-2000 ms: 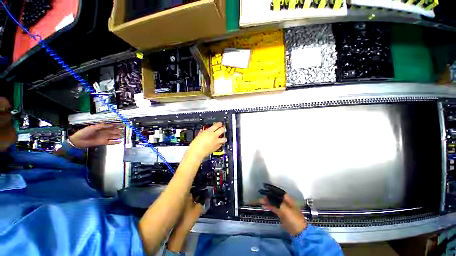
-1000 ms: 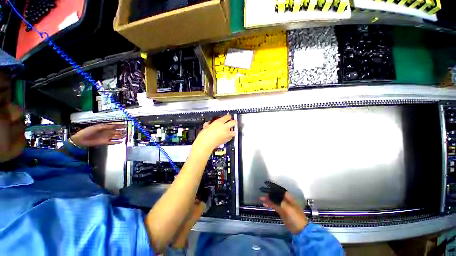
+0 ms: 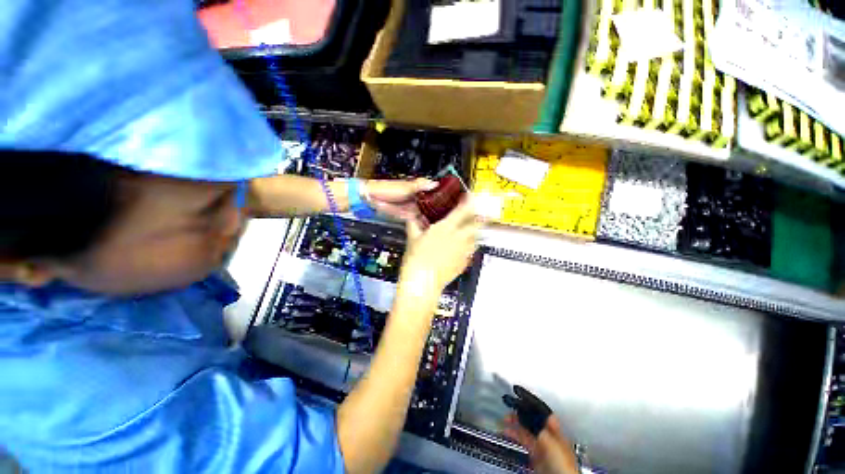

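My right hand [image 3: 542, 441] is low in the picture, over the shiny metal plate [image 3: 611, 343]. It holds several black components [image 3: 530, 408] that stick out past the fingers. My left hand cannot be seen. The black circuit board [image 3: 433, 378] lies left of the plate, crowded with small parts, with a silver heatsink bar [image 3: 375, 291] across it. A coworker's arm covers part of the board.
A coworker in blue leans in from the left, head close; their hands [image 3: 443, 243] hold a dark red wound choke [image 3: 439, 197]. A blue coiled cord [image 3: 335, 208] hangs across. Behind are yellow [image 3: 556, 199], silver-grey [image 3: 644, 205] and black [image 3: 727, 220] part bins, and a cardboard box [image 3: 454, 100].
The view has shifted and tilted. The coworker's head has come in, and their hands have left the board and now hold the choke. My left hand is no longer seen; my right still holds the black components.
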